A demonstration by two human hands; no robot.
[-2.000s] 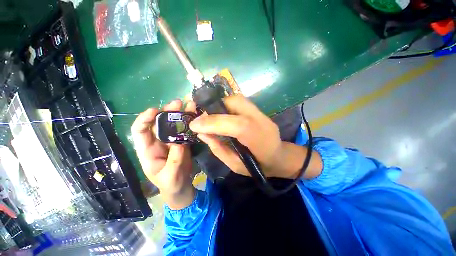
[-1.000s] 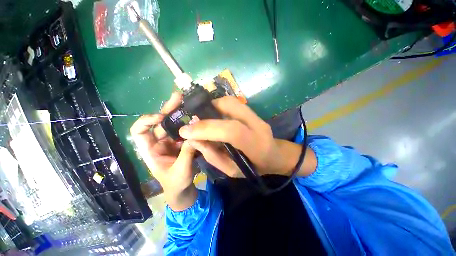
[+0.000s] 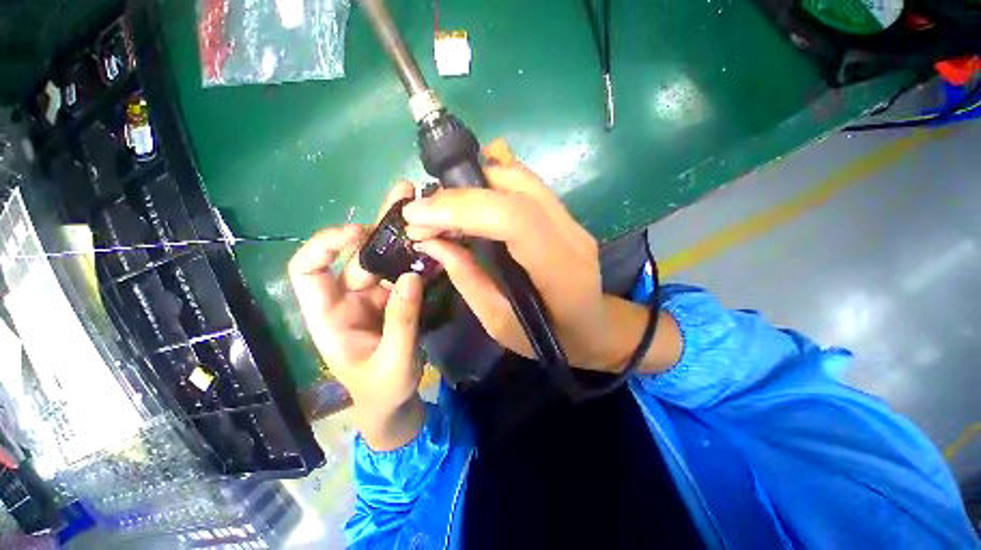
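Note:
My left hand (image 3: 350, 322) holds a small black device housing (image 3: 385, 245) between thumb and fingers, its open side facing up and tilted. My right hand (image 3: 538, 269) holds the black handle of a soldering iron (image 3: 450, 148); its barrel points up and away from the housing, and its tip is past the top edge. My right thumb and index fingertips touch the housing's right side and hide part of it. A thin solder wire (image 3: 161, 245) runs over the tray towards my left fingers. An orange block (image 3: 499, 153) is mostly hidden behind my right hand.
A black parts tray (image 3: 194, 290) stands at left, with paper (image 3: 54, 344) beyond it. On the green mat lie a plastic bag (image 3: 274, 43), a battery (image 3: 453, 54) and tweezers (image 3: 609, 97). A fan (image 3: 850, 27) sits at the bench edge, top right. The iron's cord loops by my right wrist.
The iron has swung so its barrel points more steeply up, away from the plastic bag. The housing has tilted and turned in my left fingers, with my right fingertips now higher on it.

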